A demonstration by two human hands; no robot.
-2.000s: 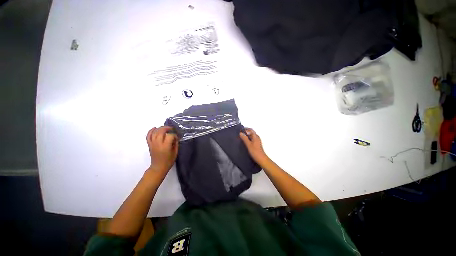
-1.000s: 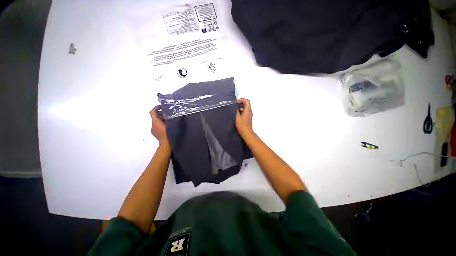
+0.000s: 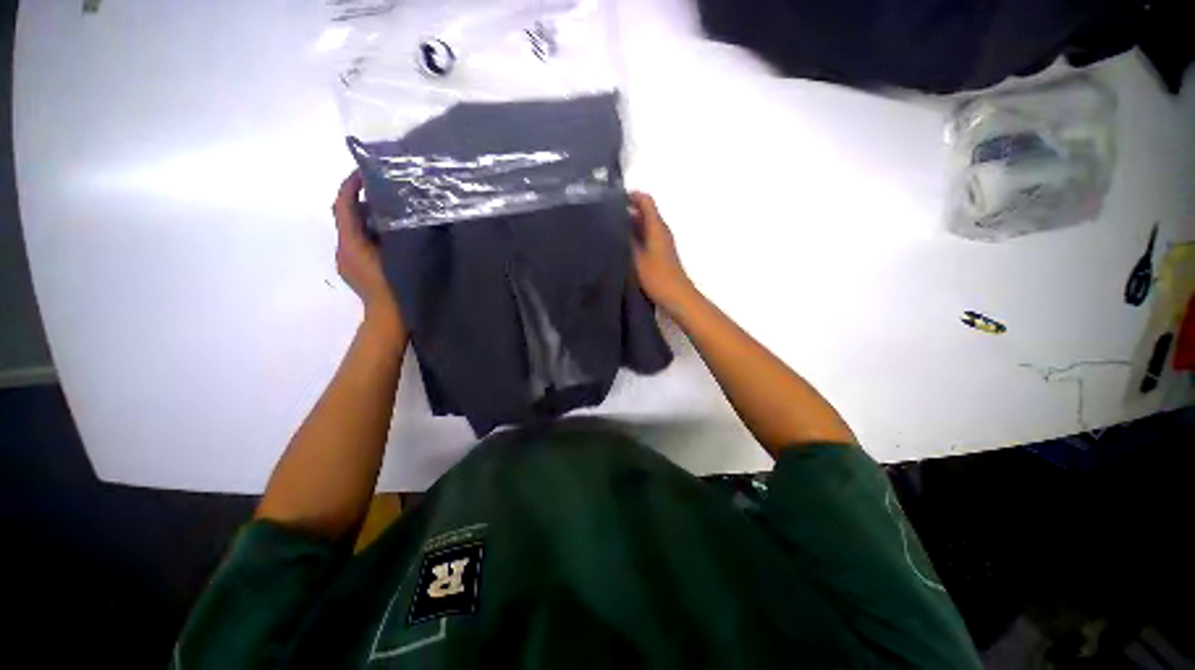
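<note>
The folded dark suit jacket (image 3: 459, 295) lies on the white table, its grey lining showing in a narrow wedge at the centre. Its far part is inside the clear printed polybag (image 3: 478, 190), whose open edge crosses the jacket; the near part is outside. My left hand (image 3: 360, 255) grips the jacket's left side at the bag's edge, its fingers partly hidden. My right hand (image 3: 653, 251) grips the right side at about the same height, fingertips partly hidden by the cloth. A sleeve or fold sticks out below my right hand.
A dark jacket pile (image 3: 917, 39) lies at the far right of the table (image 3: 813, 327). Near it is a clear packet with pale contents (image 3: 1035, 164). Farther right are a yellow-and-dark marker (image 3: 983, 322), black scissors (image 3: 1143, 272), a thin thread (image 3: 1077, 369) and a yellow pad (image 3: 1176, 288).
The jacket reaches farther into the polybag. Both hands, still gripping its sides, and the bag have moved up in the picture. The view has shifted, with the pile and packet now higher and farther right.
</note>
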